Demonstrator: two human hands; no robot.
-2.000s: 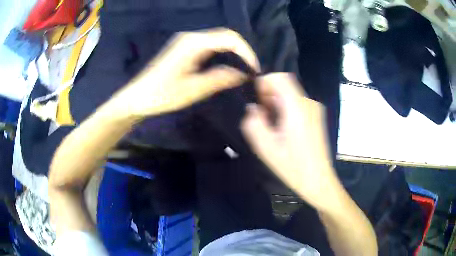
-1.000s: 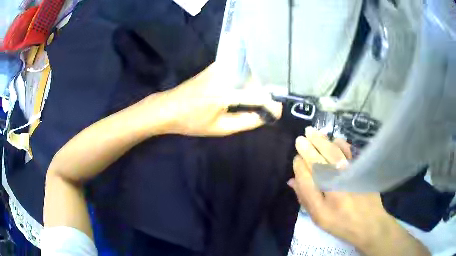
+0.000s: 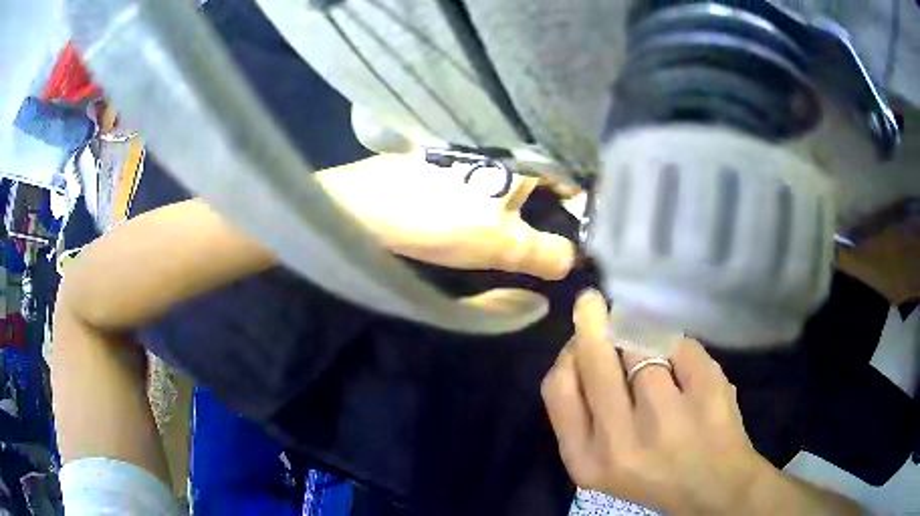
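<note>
The dark garment [image 3: 404, 373] lies under both hands and spreads towards the lower left. My left hand [image 3: 454, 217] holds the dark cloth beside the needle area, its fingertips at the edge of the machine's knob. My right hand [image 3: 646, 413], with a ring, lies on the cloth just below, fingertips close to the left hand's; whether it pinches cloth is not clear. The ribbed knob [image 3: 711, 222] of the sewing machine [image 3: 545, 60] hides the needle and presser foot.
A blurred grey curved machine part [image 3: 303, 217] crosses in front of my left forearm. A red item [image 3: 73, 76] and yellow strip [image 3: 128, 176] are at upper left. A blue crate [image 3: 237, 454] is below. Dark cloth [image 3: 857, 413] lies at right.
The view has moved in close to the machine head, and the knob now covers the needle area. Both hands have gone from holding cloth in front to the needle area.
</note>
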